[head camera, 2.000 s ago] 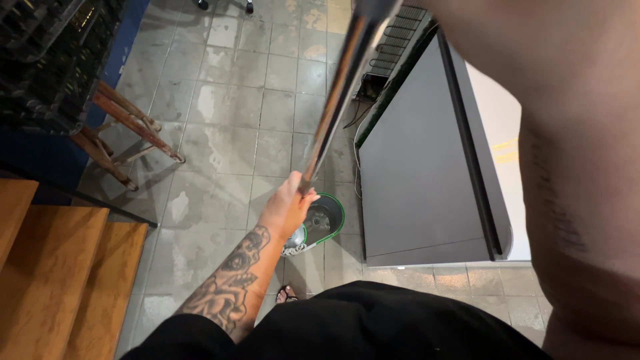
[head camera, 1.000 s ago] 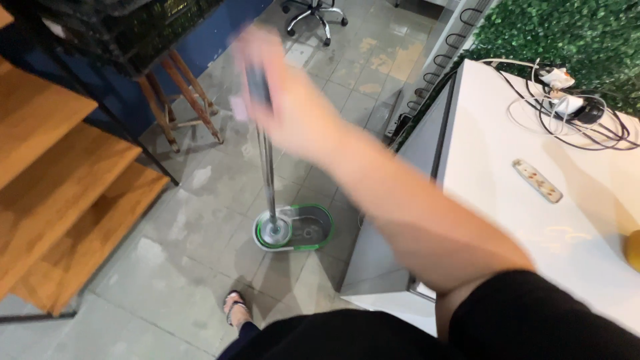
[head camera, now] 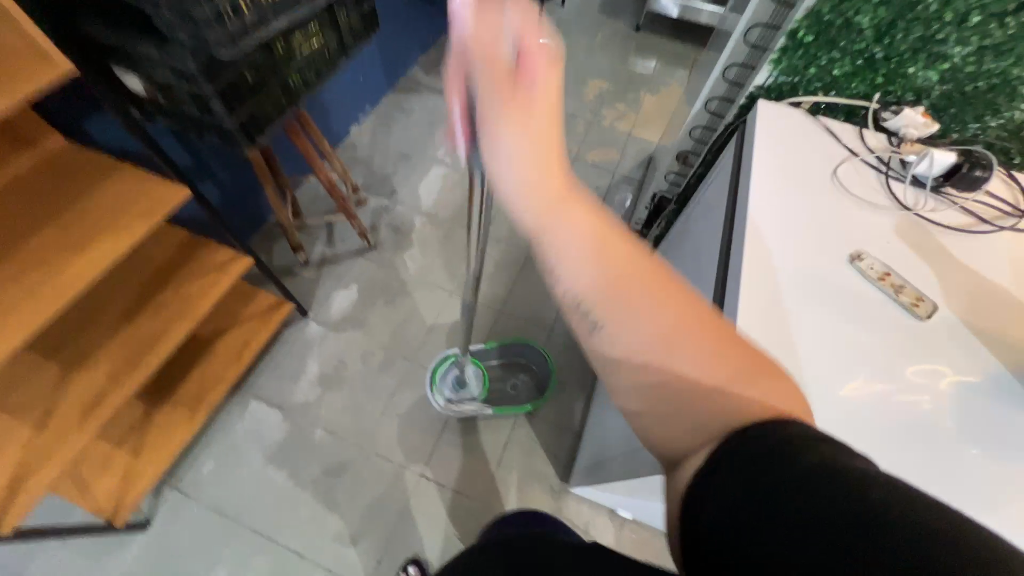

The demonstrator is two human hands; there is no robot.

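Observation:
At the top centre my right hand (head camera: 512,88), blurred, is closed around the upper part of a metal mop handle (head camera: 474,248). The handle runs down to a spin-mop bucket (head camera: 524,376) with a green rim, standing on the tiled floor. Its mop head sits in the round spinner basket (head camera: 460,382) at the bucket's left end, and looks pale and blurred. The larger compartment on the right shows a dark grey inside. My left hand is out of the view.
Wooden steps (head camera: 88,232) with a black metal frame rise at left. Behind them are black crates (head camera: 280,56) and wooden stool legs (head camera: 328,180). On the right, a white-topped cabinet (head camera: 816,344) holds a power strip (head camera: 892,284) and tangled cables (head camera: 944,172).
My left hand, on the mop handle two seconds ago, has left the view. My right hand has come into view on the handle. The view has shifted, showing more of the white top.

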